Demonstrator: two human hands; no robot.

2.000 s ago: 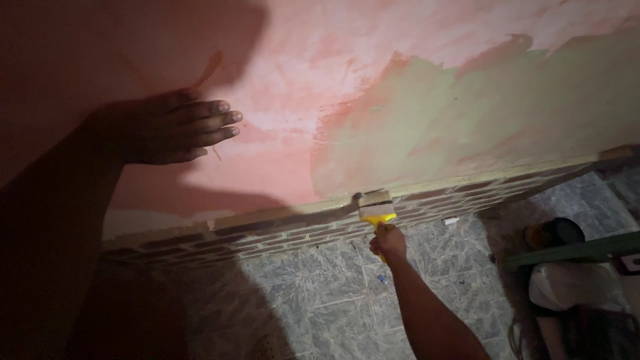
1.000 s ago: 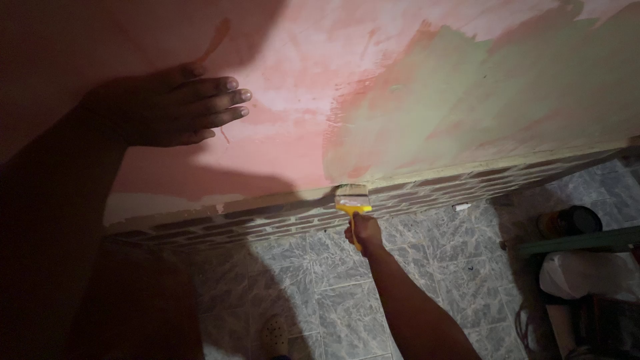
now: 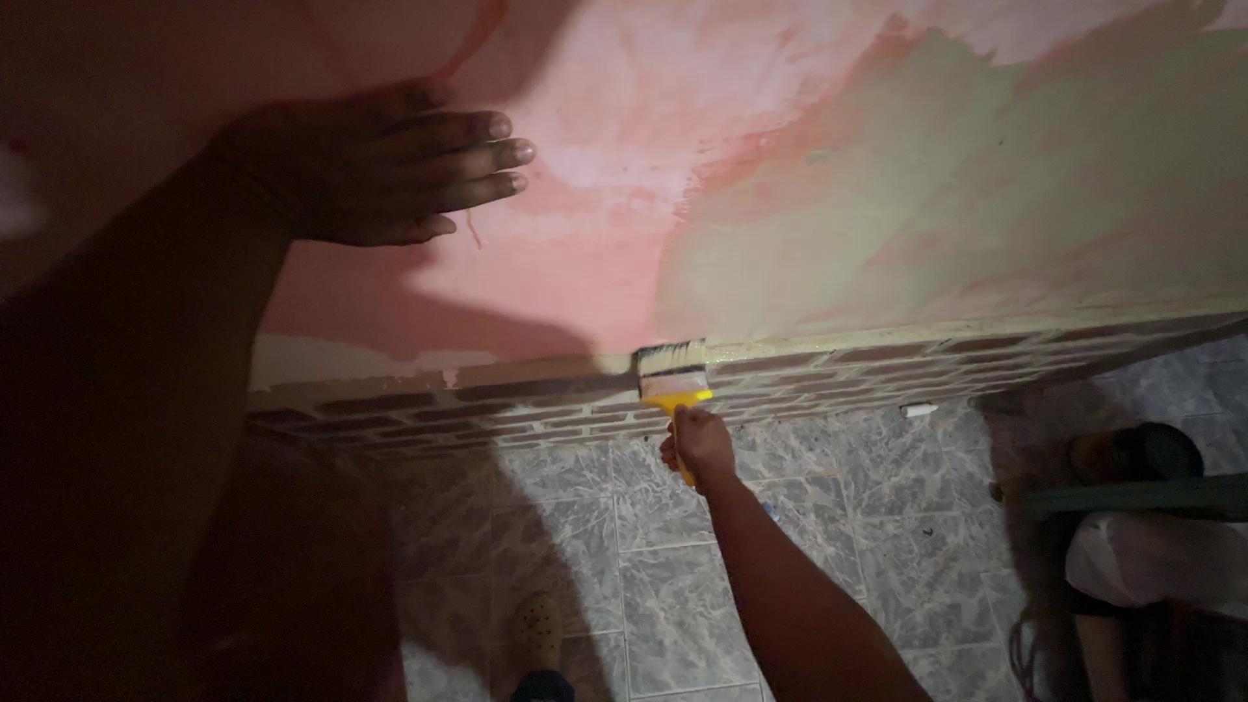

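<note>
My right hand (image 3: 700,447) grips the yellow handle of a wide flat paintbrush (image 3: 675,374). The brush's bristles touch the narrow ledge (image 3: 780,343) that tops the brick-patterned lower part of the wall (image 3: 770,382). My left hand (image 3: 380,166) lies flat against the pink wall (image 3: 575,263), fingers apart and pointing right, with nothing held. To the right of the brush, the wall bears a pale green painted area (image 3: 838,224) with an uneven edge. My left forearm is in deep shadow.
Grey marbled tiles (image 3: 673,604) cover the floor. A clog-type shoe (image 3: 538,629) shows at the bottom. A small white object (image 3: 917,410) lies by the wall's base. At right are a dark round container (image 3: 1165,453), a green bar (image 3: 1141,494) and a whitish bundle (image 3: 1155,561).
My right hand has moved the brush leftward along the ledge from its place two seconds ago. My left hand has stayed flat on the wall. The shoe has come into view.
</note>
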